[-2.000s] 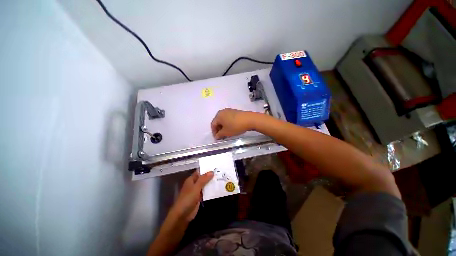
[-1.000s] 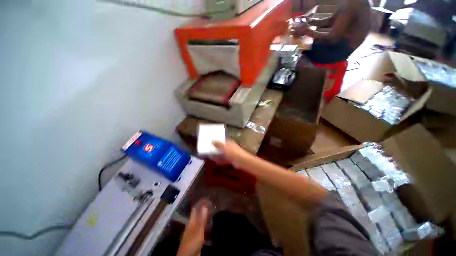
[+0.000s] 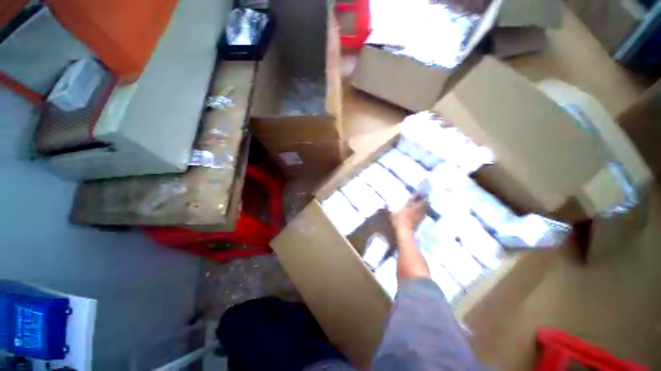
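My right hand (image 3: pixel 410 215) reaches into a large open shipping carton (image 3: pixel 330 290) filled with rows of white product boxes (image 3: pixel 364 190) in shiny film. Its fingers touch the boxes near the middle; blur and glare hide whether they grip one. One small box (image 3: pixel 376 251) lies tilted in a gap in the near left part of the carton. A white product box (image 3: pixel 77 84) sits on the reddish-brown tunnel conveyor (image 3: pixel 69 129) at the upper left. My left hand is not in view.
The shrink tunnel (image 3: pixel 163 109) stands on a wooden bench (image 3: pixel 156 206) with film scraps, a red stool (image 3: pixel 217 245) below. An empty-looking carton (image 3: pixel 301 134) and another with shiny packs (image 3: pixel 402 76) stand beyond. The blue power unit (image 3: pixel 32 322) is at lower left. A red stool (image 3: pixel 580 355) is at lower right.
The view has swung right and down to the carton. My right hand has let go of the white box, now on the conveyor, and moved into the carton. My left hand has left the view.
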